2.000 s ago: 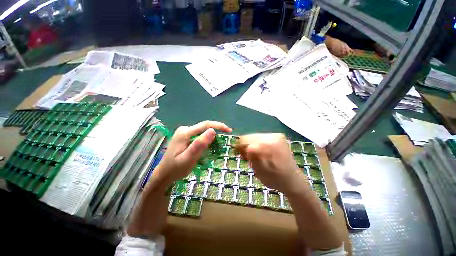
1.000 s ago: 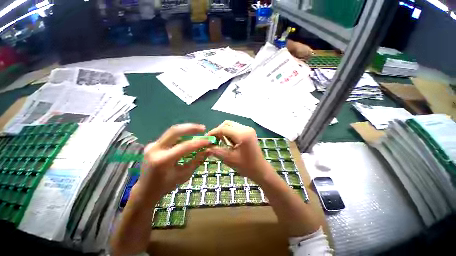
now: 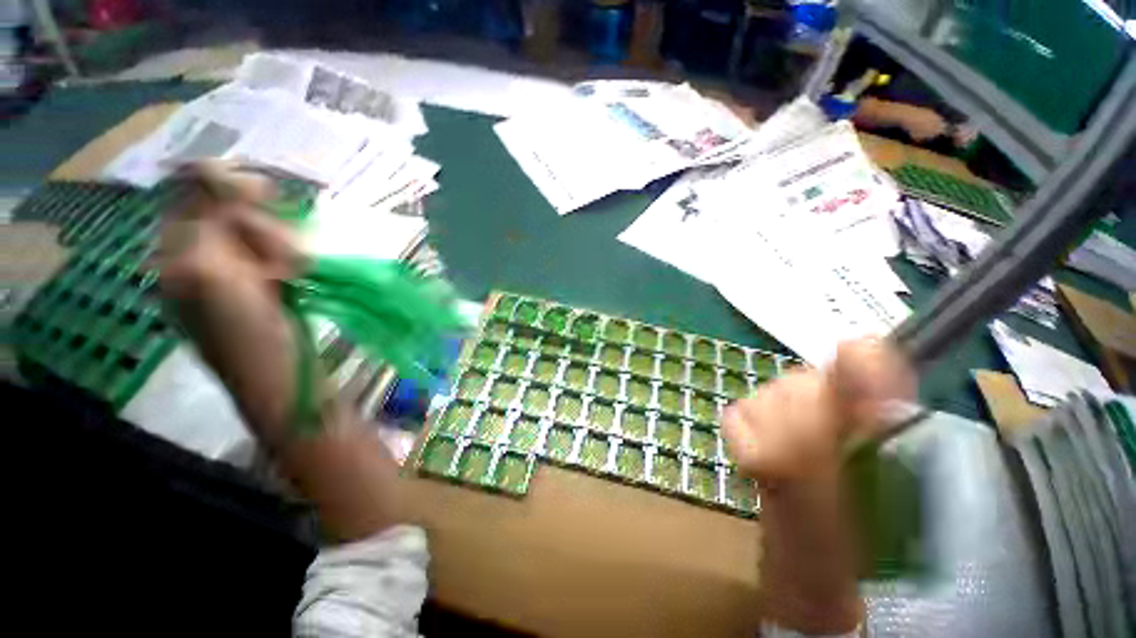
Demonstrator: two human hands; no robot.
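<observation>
The circuit board panel [image 3: 603,406] lies flat on brown cardboard in front of me, a grid of yellow-green cells with silvery borders. Several upper left cells look darker and glossier green. My left hand [image 3: 231,256] is raised at the left, blurred, closed on a limp bunch of bright green strips [image 3: 376,303] that trails to the right. My right hand [image 3: 825,411] is blurred and curled at the panel's right edge. A blurred dark green patch [image 3: 887,505] shows just below and right of it; I cannot tell if the hand holds it.
Green panels [image 3: 94,312] and a newspaper stack [image 3: 374,162] are at left. Loose printed sheets [image 3: 797,224] lie behind the panel. A metal frame post [image 3: 1034,237] slants at right, with silvery sheet and an interleaved stack [image 3: 1078,499] beyond. Another person's hand [image 3: 903,119] is at upper right.
My hands were together over the panel and have moved apart, the left up and left with the green strips, the right to the right. More of the panel shows. The view has shifted.
</observation>
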